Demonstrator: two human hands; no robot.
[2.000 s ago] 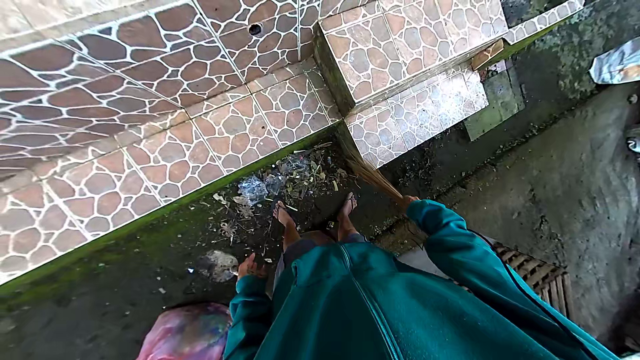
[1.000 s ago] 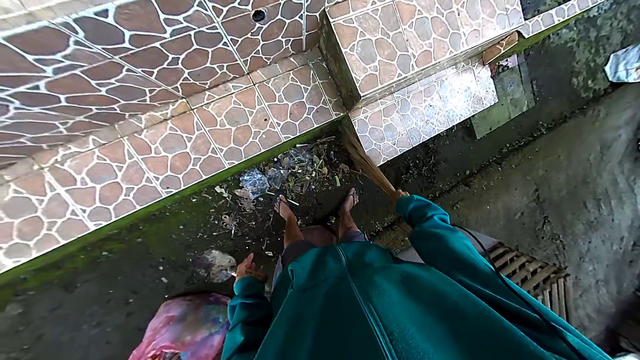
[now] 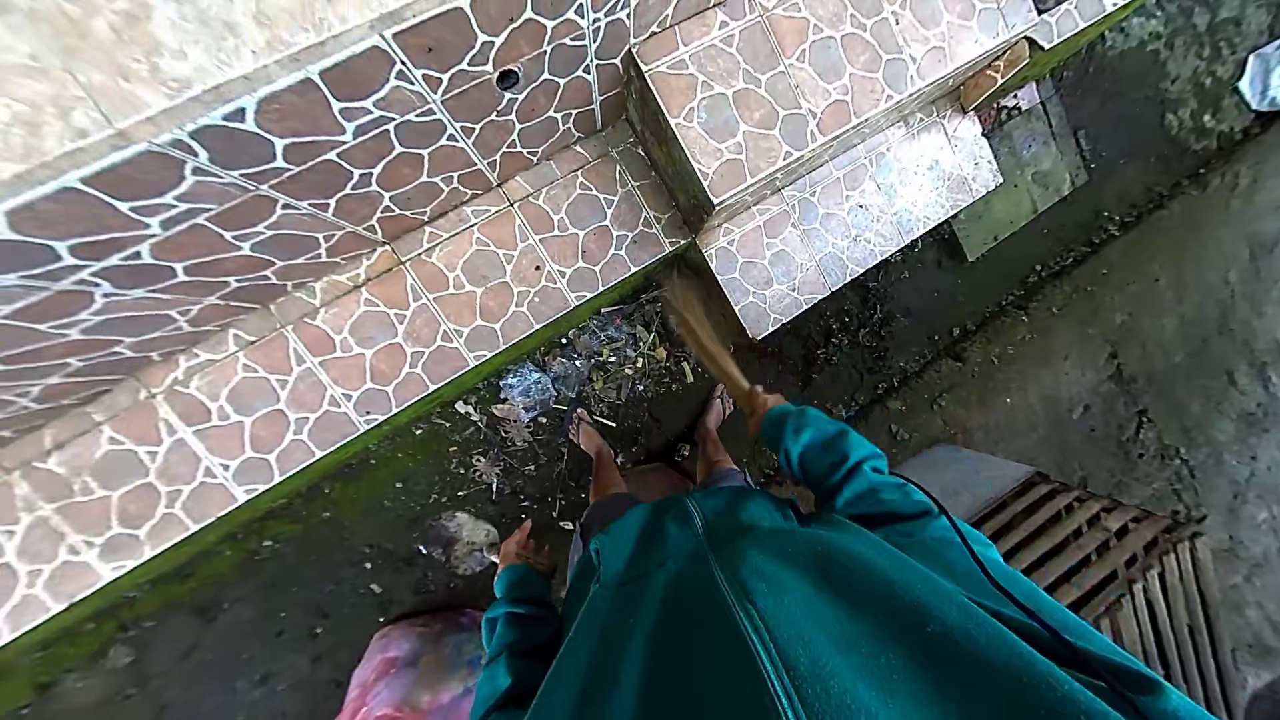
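Note:
My right hand [image 3: 762, 405] is closed around the near end of a stick broom [image 3: 708, 340], whose bristles reach up and left into the corner by the tiled step [image 3: 770, 270] and look blurred. Left of the bristles lies a heap of leaves and litter [image 3: 625, 350] along the mossy edge, with a crumpled clear plastic piece [image 3: 527, 388] in it. My left hand [image 3: 524, 548] hangs low beside my left leg, its fingers apart and nothing seen in it, near a pale flat stone or clump [image 3: 464, 542] on the ground.
A pink plastic bag [image 3: 415, 665] stands at the lower left. The stone-patterned tiled ledge [image 3: 350, 370] runs across the left. Slatted wooden pieces [image 3: 1085, 540] lie at the right beside my sleeve. My feet in sandals [image 3: 590, 435] are next to the litter. A whitish object [image 3: 1260, 78] lies far right.
The broom has swung between the frames, its bristles shifting about the corner by the step. My right hand still holds it, and my left hand has stayed low at my side.

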